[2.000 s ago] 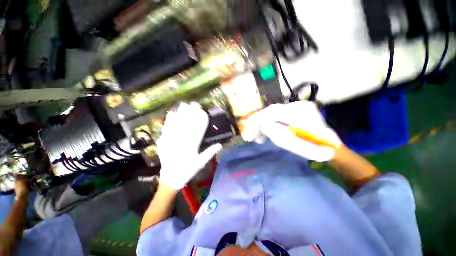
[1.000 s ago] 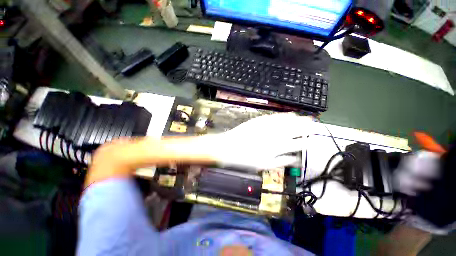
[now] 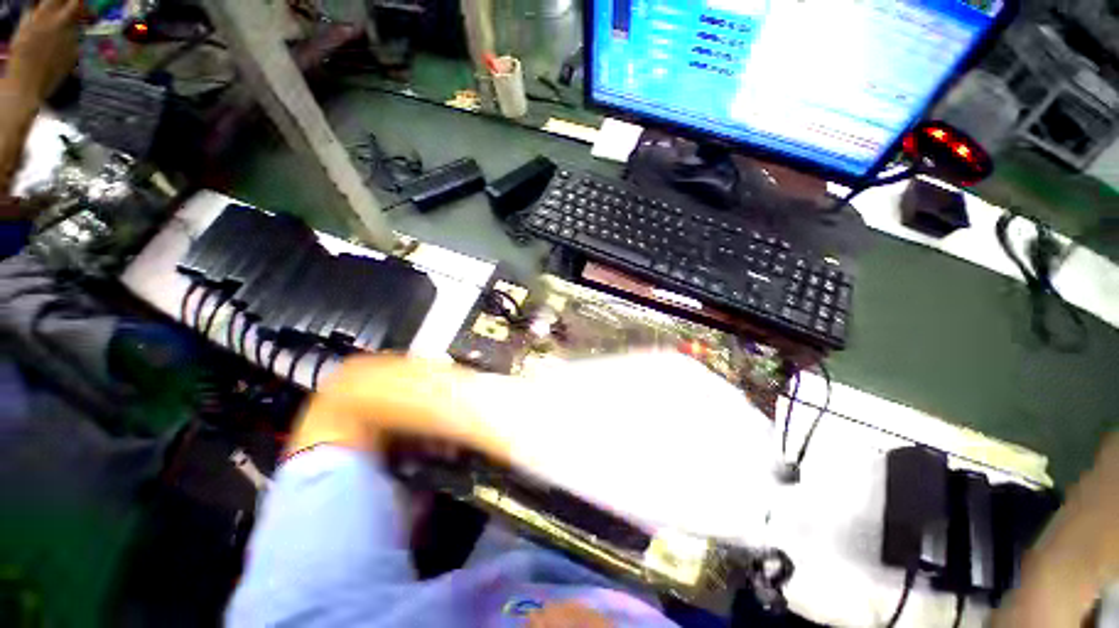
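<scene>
My left hand (image 3: 650, 442), in a white glove, is blurred and stretched across the two test fixtures (image 3: 601, 321). Its fingers reach the fixtures' right end, beside a thin black cord (image 3: 804, 429); whether they hold anything cannot be told. The hand and forearm hide most of the fixtures. Below it shows the near fixture's yellowish edge. Only bare skin of my right arm (image 3: 1070, 558) shows at the right edge; the right hand itself is cut off. Black power adapters (image 3: 914, 503) stand at the right on the white strip, cords towards me.
More adapters (image 3: 307, 288) stand in a row at the left. Behind the fixtures are a keyboard (image 3: 699, 252), a lit monitor (image 3: 761, 74) and a red-glowing scanner (image 3: 951, 153). Two black adapters (image 3: 448, 184) lie left of the keyboard. Another person's arm (image 3: 37, 61) shows at top left.
The view has turned and shifted, showing more monitor. My left hand stays across the fixtures, now lower over the near one. My right hand has left the picture at the right.
</scene>
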